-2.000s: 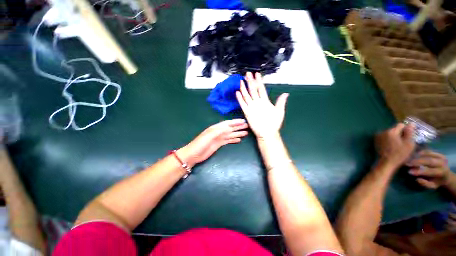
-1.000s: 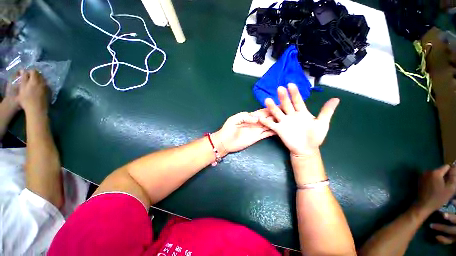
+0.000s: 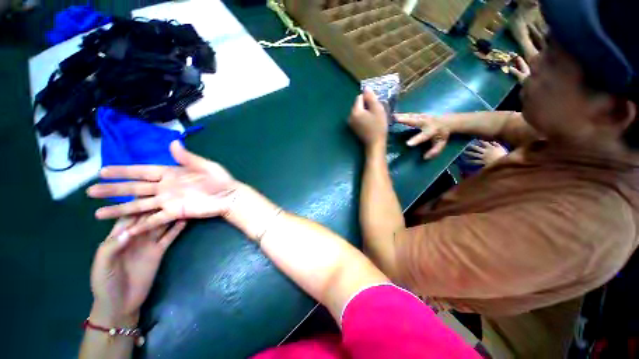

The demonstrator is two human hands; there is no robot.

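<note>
My right hand [image 3: 172, 189] is open and empty, palm up with the fingers spread to the left. My left hand [image 3: 129, 263] is just below it, partly behind its fingers, also open and empty. A bright blue cloth [image 3: 129, 140] lies bunched on the table beyond my right hand, partly hidden by it. It touches the near edge of a tangled pile of black adapters [image 3: 133, 70]. The pile sits on a white sheet [image 3: 263, 77].
A person in a brown shirt [image 3: 504, 231] sits at the right, holding a shiny clear bag [image 3: 382, 91]. A brown partitioned tray [image 3: 378, 35] stands beyond, beside yellow strands [image 3: 298, 31]. A second blue cloth [image 3: 73, 24] lies past the pile.
The view has swung to the right, so the pile and cloth now show at the left and the neighbour is fully in view. Both my hands remain empty and close together.
</note>
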